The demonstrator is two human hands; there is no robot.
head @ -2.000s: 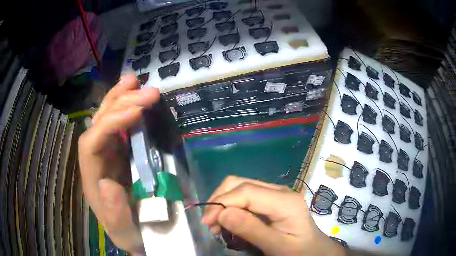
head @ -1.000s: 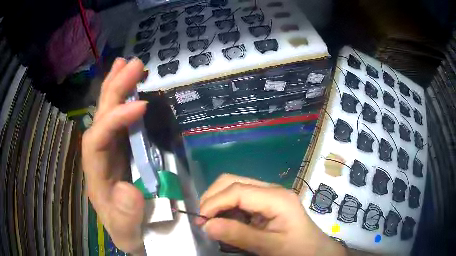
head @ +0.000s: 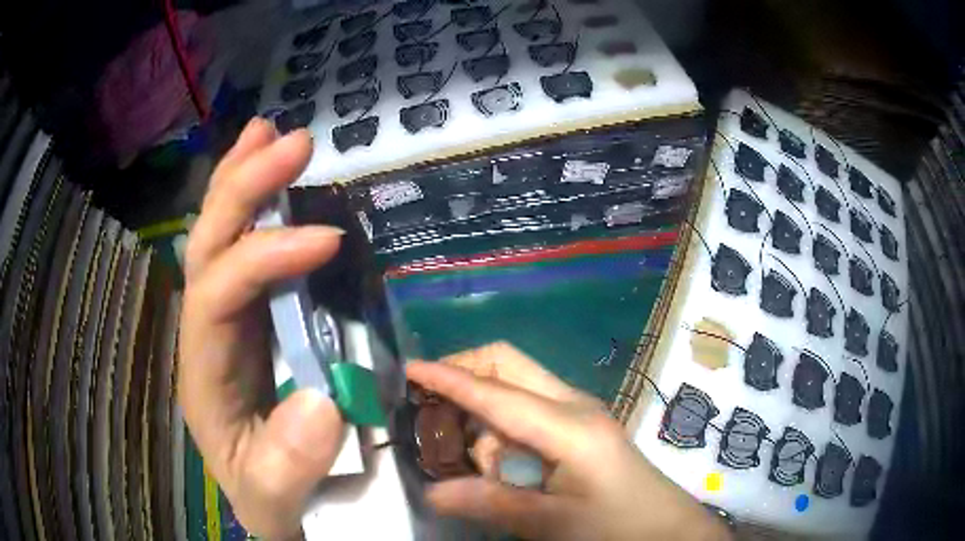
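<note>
The test fixture (head: 365, 497) stands at the left with its grey lever (head: 299, 336) upright. My left hand (head: 249, 338) is wrapped around the lever, its thumb over the lever's lower end by the green tape (head: 358, 393). The white contact block (head: 347, 454) sits just below, partly hidden by the thumb. My right hand (head: 540, 433) holds a small dark speaker unit (head: 442, 435) close to the fixture's right side, showing a brownish face. A short dark lead (head: 383, 446) runs from the speaker to the contact block; its bare ends cannot be seen.
A foam tray (head: 677, 449) with rows of speakers and one tan pocket lies at the right, with yellow and blue dots. Stacked full trays (head: 529, 196) stand at the back. The green mat (head: 497, 328) shows between. Cardboard-edged sheets (head: 79, 349) line the left side.
My right hand has turned and brought the speaker up beside the fixture, exposing its face. My left thumb has moved onto the lever's lower end. The lead, earlier held by the fingertips, now reaches the block.
</note>
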